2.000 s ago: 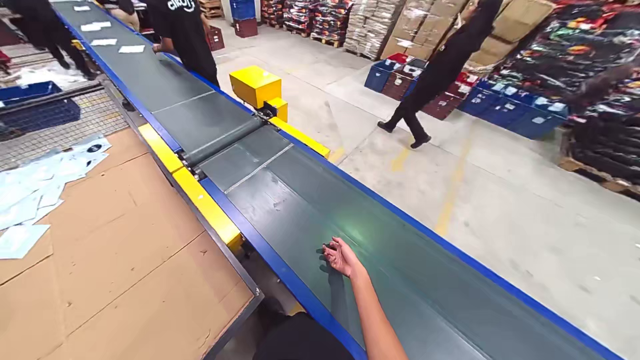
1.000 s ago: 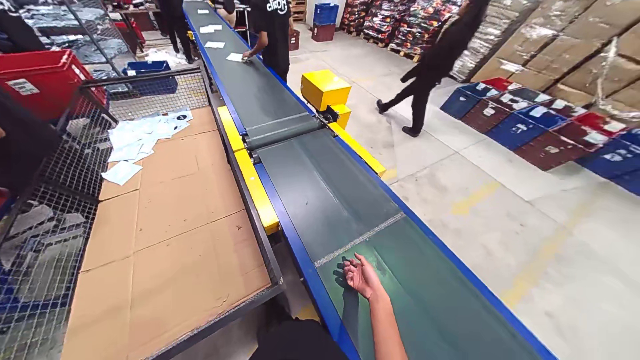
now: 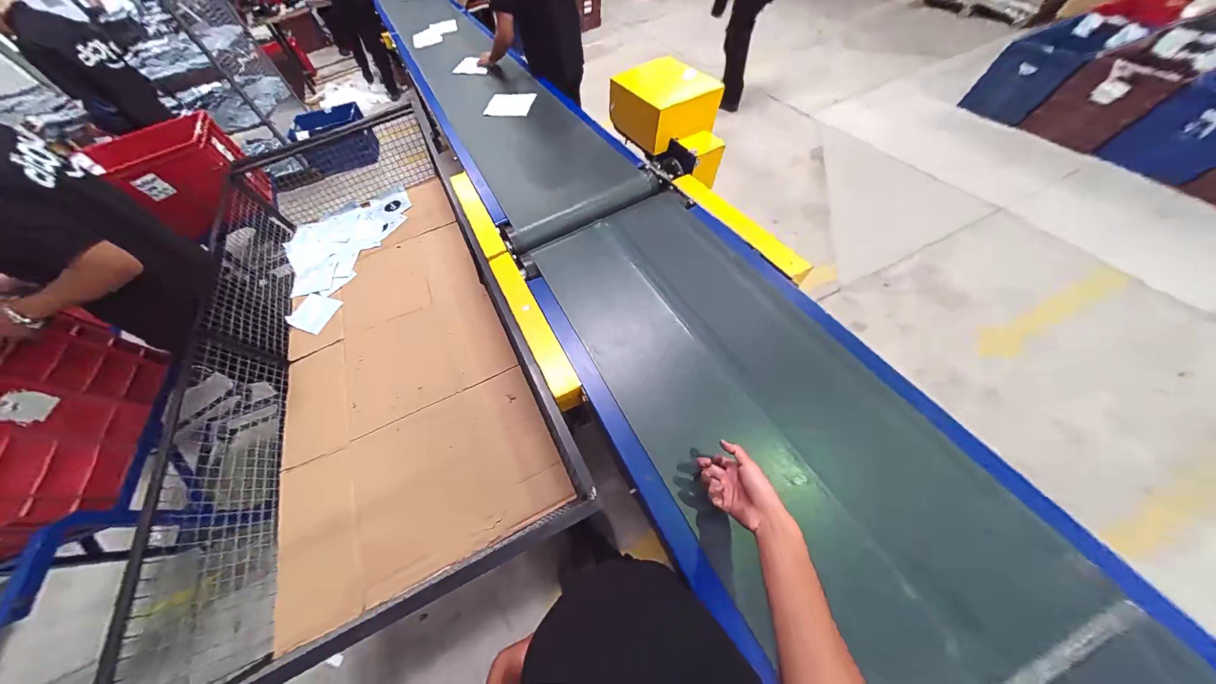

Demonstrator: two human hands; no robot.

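Note:
My right hand [image 3: 741, 486] is held over the dark green conveyor belt [image 3: 665, 351], palm up with the fingers loosely curled and apart, holding nothing. Its shadow falls on the belt just to its left. Of my left arm only a bit of skin shows at the bottom edge, beside my black clothing; the left hand itself is out of sight. Farther up the belt lie white packets [image 3: 510, 104], and a co-worker's hand touches one of them. To the left, more white packets [image 3: 344, 242] lie in a loose pile on a cardboard sheet [image 3: 427, 418].
A metal mesh cage [image 3: 233, 294] surrounds the cardboard. Red crates [image 3: 166, 171] and a blue crate [image 3: 334, 138] stand beyond it. A yellow motor housing [image 3: 665, 100] juts out at the belt's right side. Co-workers stand at left and at the far belt; blue and maroon containers [image 3: 1073, 85] sit at upper right.
The view has swung left, bringing the red crates and nearby co-workers into sight. A light seam across the belt, near my hand a second ago, now lies at lower right. My right hand remains empty.

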